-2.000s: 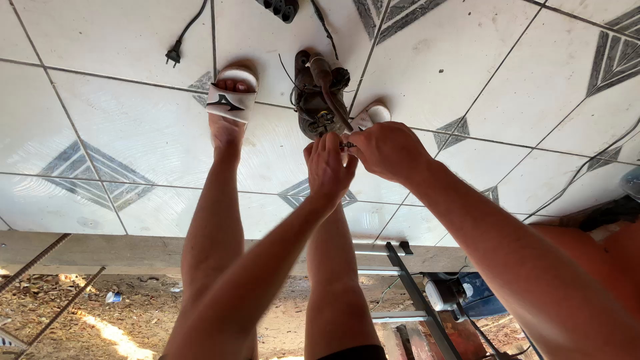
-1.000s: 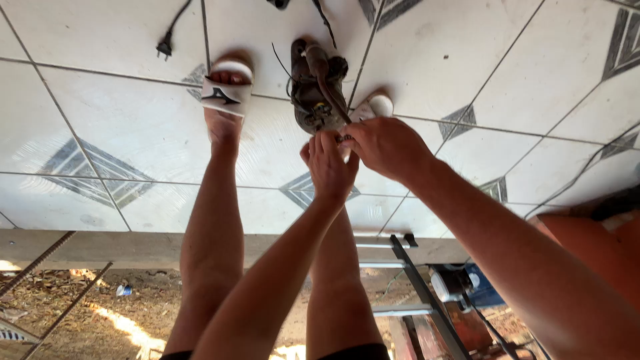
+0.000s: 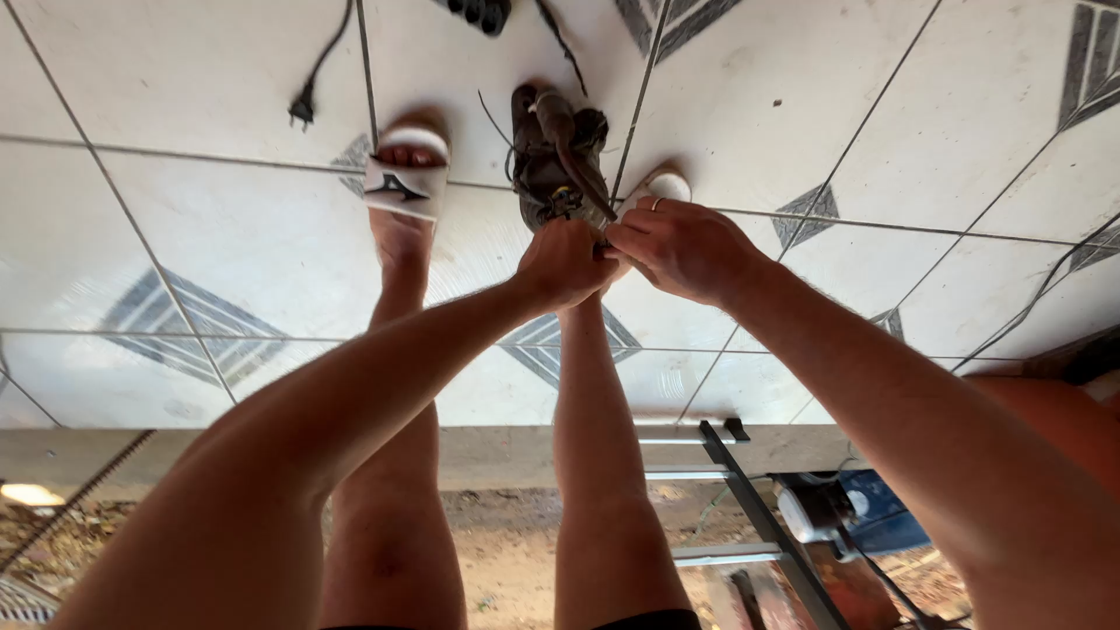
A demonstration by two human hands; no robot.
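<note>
A dark, grimy mechanical part [image 3: 556,171] with a curved tube or hose and thin wires is held just above the tiled floor, between two feet in white slide sandals. Its lower end is at my left hand [image 3: 569,262], whose fingers are closed on it; the exact grip is partly hidden. My right hand [image 3: 682,249], with a ring on one finger, pinches near the end of the curved tube [image 3: 586,175], close against my left fingers. What lies between the fingertips is too small to tell.
A black power plug [image 3: 302,107] on its cord and a black socket strip [image 3: 481,13] lie on the white tiles. A metal ladder [image 3: 757,499] leans at the floor's edge, beside a blue and white machine [image 3: 862,512]. Bare ground lies below the edge.
My left forearm has swung outward to the left, and the left hand has turned at the part. Both hands remain close together at its lower end.
</note>
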